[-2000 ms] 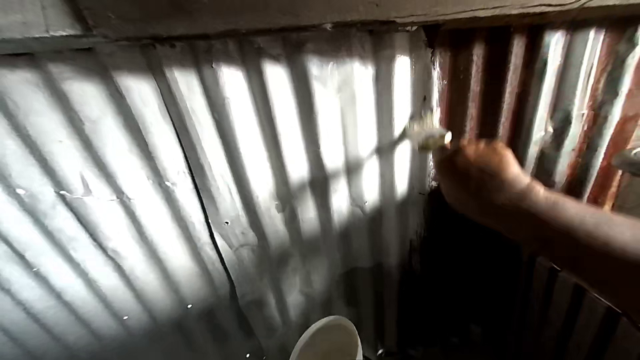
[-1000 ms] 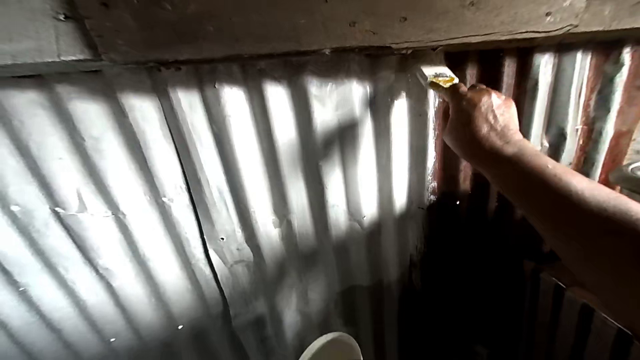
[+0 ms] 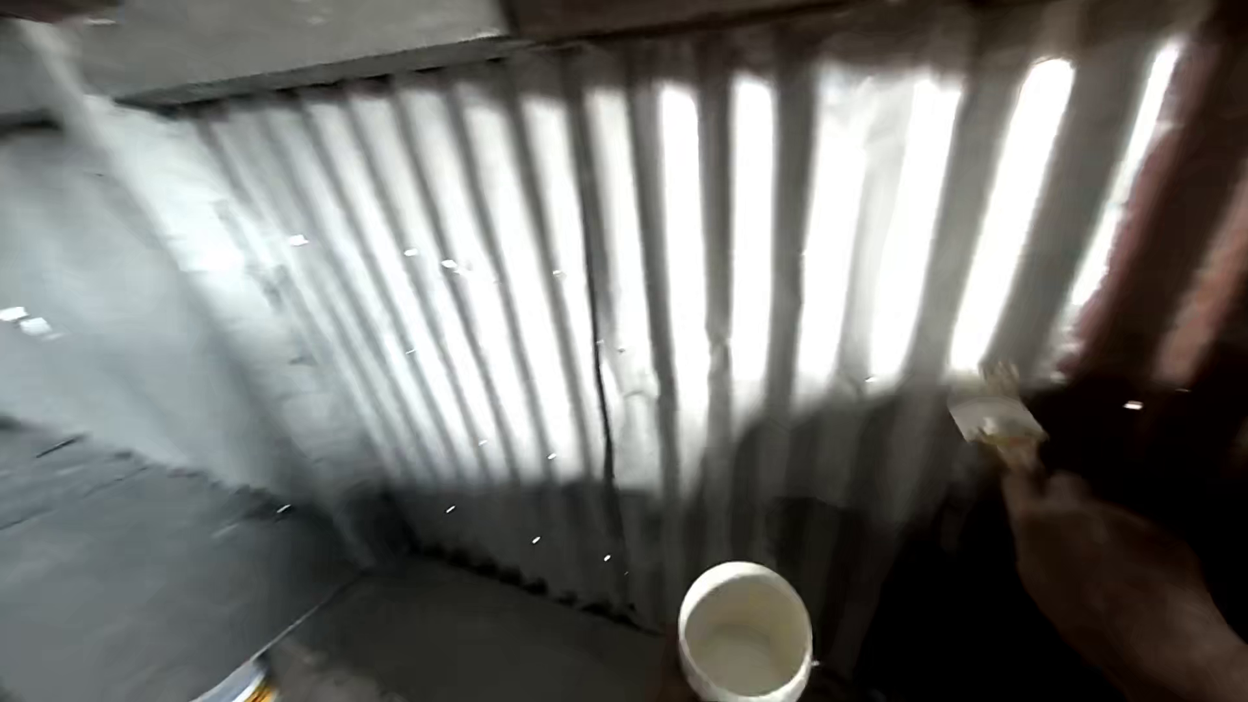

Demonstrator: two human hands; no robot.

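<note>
My right hand (image 3: 1092, 556) grips a paintbrush (image 3: 996, 414) by its handle, bristles up, at the lower right of the corrugated metal wall (image 3: 682, 292). The brush is near the border between the white-painted sheet and the dark part; whether it touches is blurred. At the bottom centre is a white cup-like container (image 3: 746, 634), open at the top, with pale paint inside. Of my left hand only a dark sliver (image 3: 673, 673) shows at the container's left side; its fingers are hidden. Red, unpainted ridges (image 3: 1160, 263) stand at the right.
A beam (image 3: 663, 18) runs along the wall's top edge. A pale post (image 3: 166, 214) stands at the left corner, beside a smooth grey wall (image 3: 107, 361). Below is a grey floor-like surface (image 3: 146, 575), with a partly seen container (image 3: 239, 682) at the bottom left edge.
My right hand has moved the brush from the wall's top edge down to the edge of the dark area. The view has swung left and down, showing more of the white container.
</note>
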